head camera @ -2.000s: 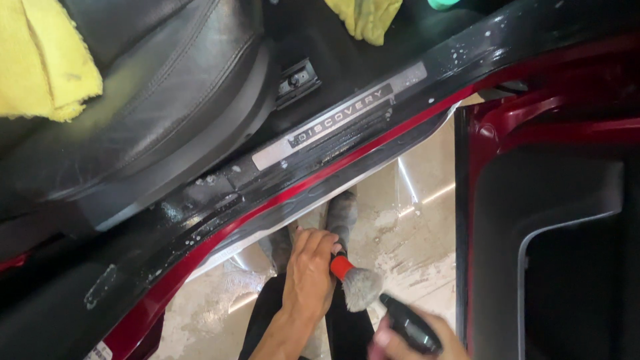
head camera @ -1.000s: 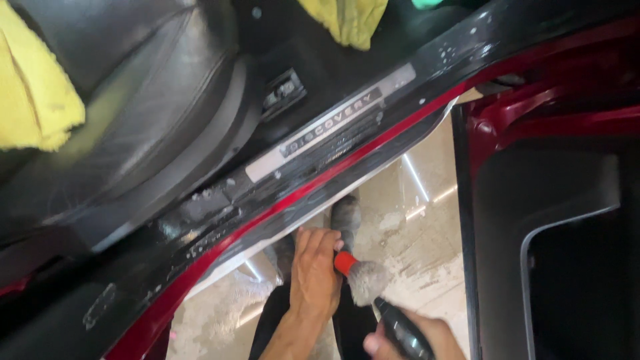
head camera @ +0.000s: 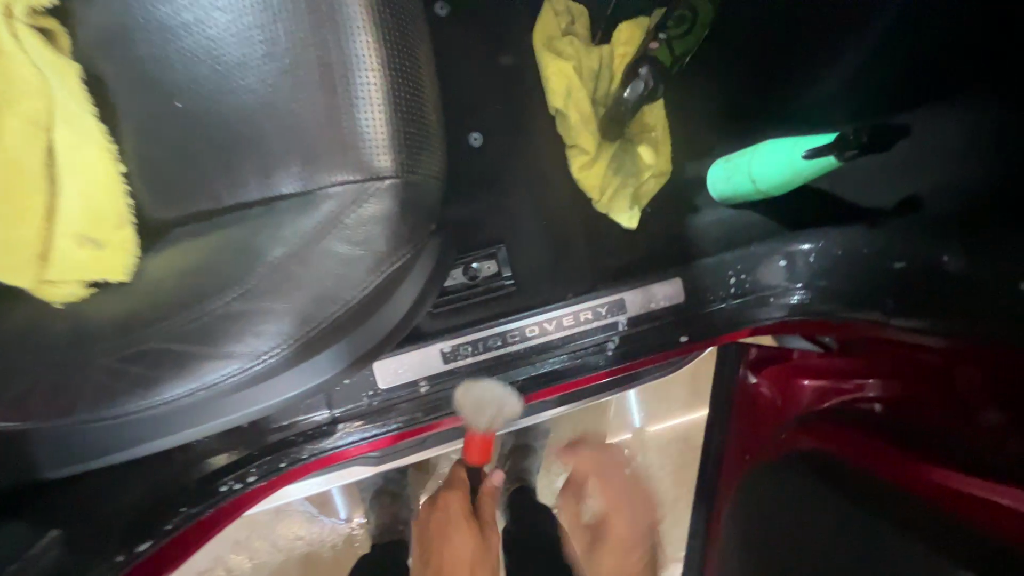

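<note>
My left hand (head camera: 458, 524) grips the dark handle of a detailing brush (head camera: 486, 406) with a red collar and pale bristles. The bristles point up over the car's wet black door sill (head camera: 344, 424), close to the metal sill plate (head camera: 528, 336); whether they touch it is unclear. To the right of the brush is my right hand (head camera: 600, 500), blurred, with its fingers bent; no bottle shows in it, and its grip is too blurred to read. White suds or drops dot the sill.
A black leather seat (head camera: 264, 184) fills the left, with a yellow cloth (head camera: 64, 176) on it. Another yellow cloth (head camera: 600, 120) lies on the dark car floor, beside a green spray bottle (head camera: 768, 168). The red door (head camera: 864, 400) stands open at the right.
My left hand has turned the brush so the bristles point up, near the sill. The black object held in my right hand earlier no longer shows there. The view has shifted, bringing the green bottle into sight.
</note>
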